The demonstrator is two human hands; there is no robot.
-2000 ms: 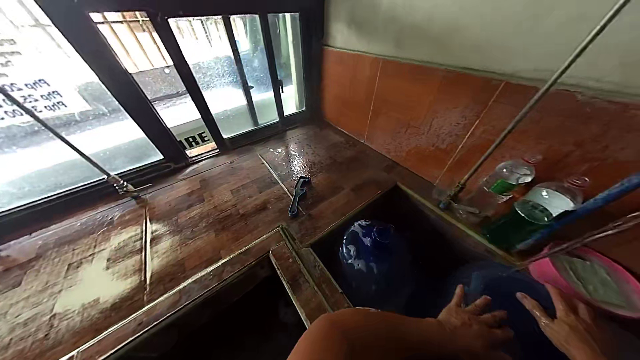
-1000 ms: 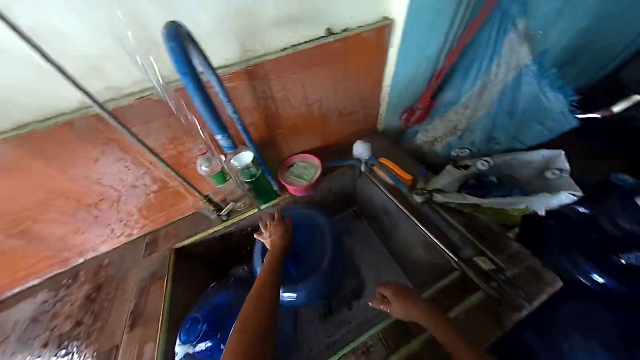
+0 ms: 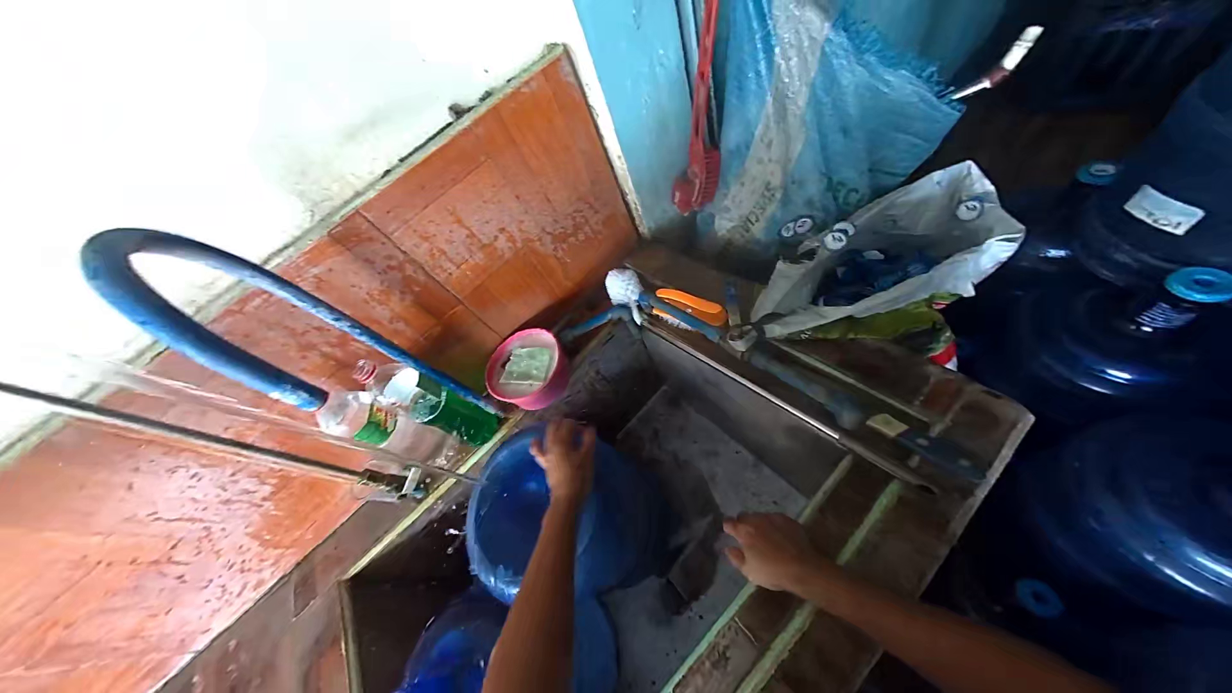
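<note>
My left hand [image 3: 566,460] rests with bent fingers on the upper rim of a large blue water jug [image 3: 616,520] lying in the tiled sink basin [image 3: 741,472]. A second blue jug [image 3: 452,645] is at the lower left of the basin, partly hidden by my left forearm. My right hand [image 3: 765,549] hangs over the basin's right part, fingers curled, apart from the jug; whether it holds anything cannot be seen. Water drops show at the jug's left side, near a metal tap pipe [image 3: 289,460].
A pink tub [image 3: 539,393], plastic bottles [image 3: 443,404] and a blue hose [image 3: 192,332] line the back ledge. A scrub brush [image 3: 626,286] and orange-handled tool [image 3: 691,306] lie at the corner. Right are a white sack [image 3: 914,231] with caps and several large jugs [image 3: 1136,520]; a red brush [image 3: 700,173] hangs behind.
The view has swung right from the window side to the basin. Two seconds ago both my hands were close together on the jug; now my right hand is off it.
</note>
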